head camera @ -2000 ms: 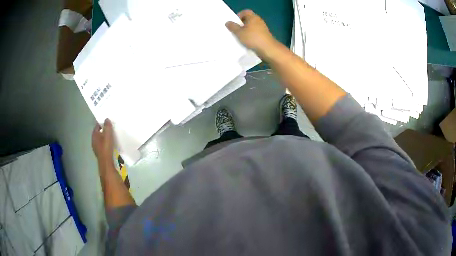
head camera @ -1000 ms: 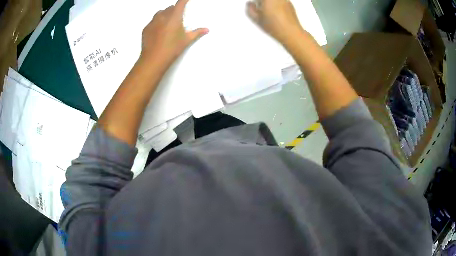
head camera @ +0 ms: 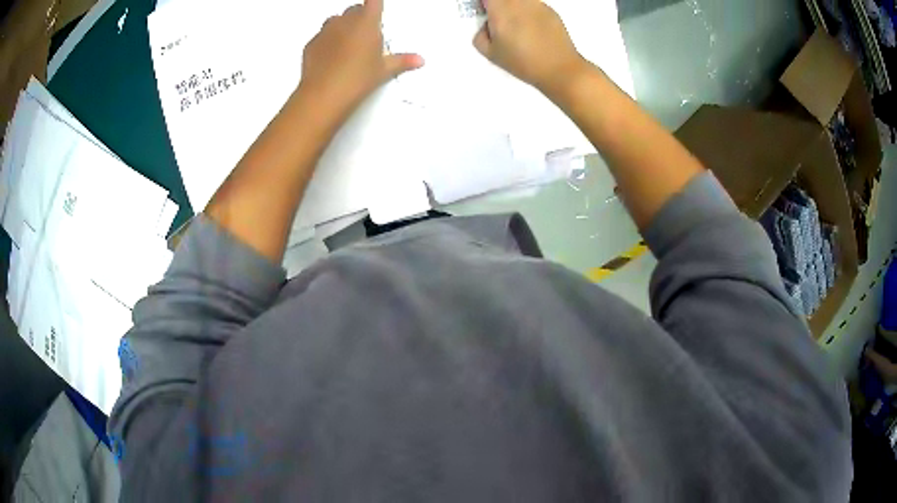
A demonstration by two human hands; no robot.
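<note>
A stack of white box blanks [head camera: 452, 118] with dark Chinese print at its left lies in front of me, its stepped edges reaching towards my body. My left hand [head camera: 349, 49] rests on the top blank, thumb stretched to the right, fingertips near the frame's top edge; it holds nothing that I can see. My right hand [head camera: 526, 39] is on the same blank to the right, fingers bent and fingertips at the top edge of the picture, beside a small grey printed patch [head camera: 472, 8]. Whether its fingers hold anything is hidden.
Loose white blanks [head camera: 84, 236] lie fanned at the left on the green mat [head camera: 123, 108]. An open brown carton [head camera: 836, 246] with small grey-white packed items stands at the right. Yellow-black tape [head camera: 625, 261] marks the floor.
Earlier both hands held several blanks at the left; then the view turned to the main stack, with both hands on it. Since then my right hand has shifted slightly up and left.
</note>
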